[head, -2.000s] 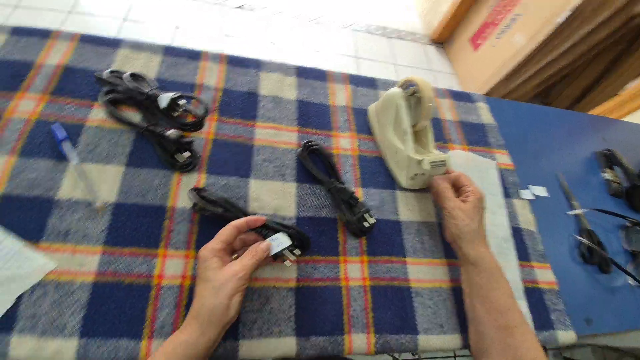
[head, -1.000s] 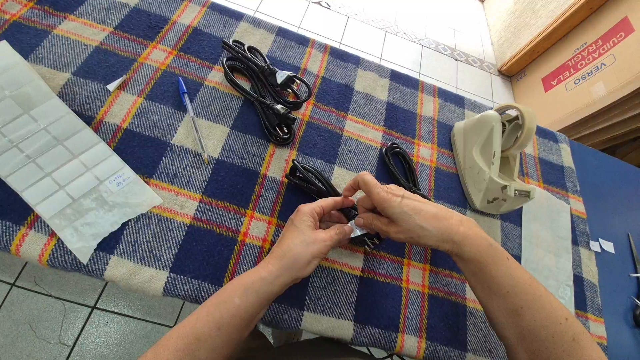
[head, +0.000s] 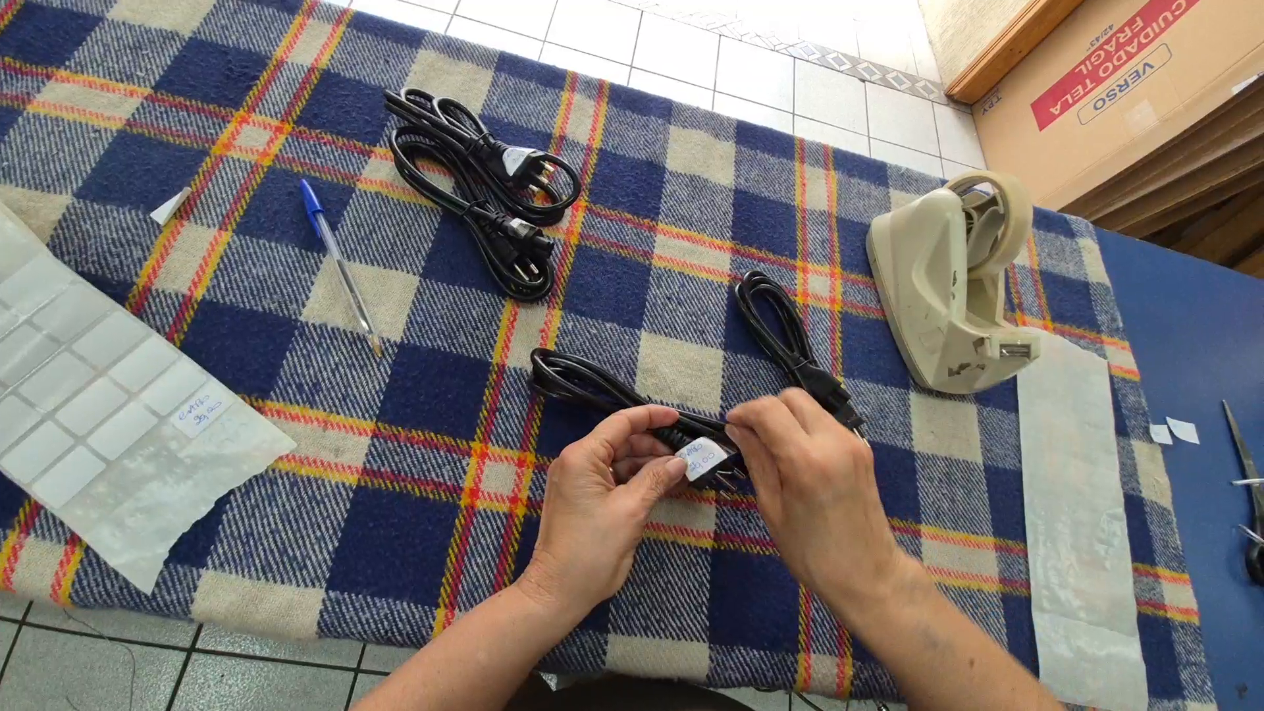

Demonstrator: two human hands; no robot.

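Observation:
My left hand (head: 602, 499) holds the plug end of a black coiled power cable (head: 583, 377), its thumb against a white handwritten label (head: 703, 459) on the plug. My right hand (head: 825, 484) has its fingertips pinched together at the upper right edge of that plug; whether they hold tape or anything else cannot be told. A second coiled power cable (head: 775, 321) lies just beyond the right hand. Farther up lie labelled coiled cables (head: 439, 163) with their plugs toward the right. At the right stands a beige tape dispenser (head: 918, 286) with a roll of tape.
A sheet of white labels (head: 109, 395) lies at the left, near a blue ballpoint pen (head: 339, 267) and a white scrap (head: 170, 206). On the right are a pale backing strip (head: 1076, 523), small white pieces (head: 1182, 431) and scissors (head: 1256, 494). Cardboard boxes (head: 1106, 128) stand beyond the table.
My right hand has gone from the tape dispenser to the plug by my left hand, where it was also one second ago. The left hand stays on the cable. The view has shifted left.

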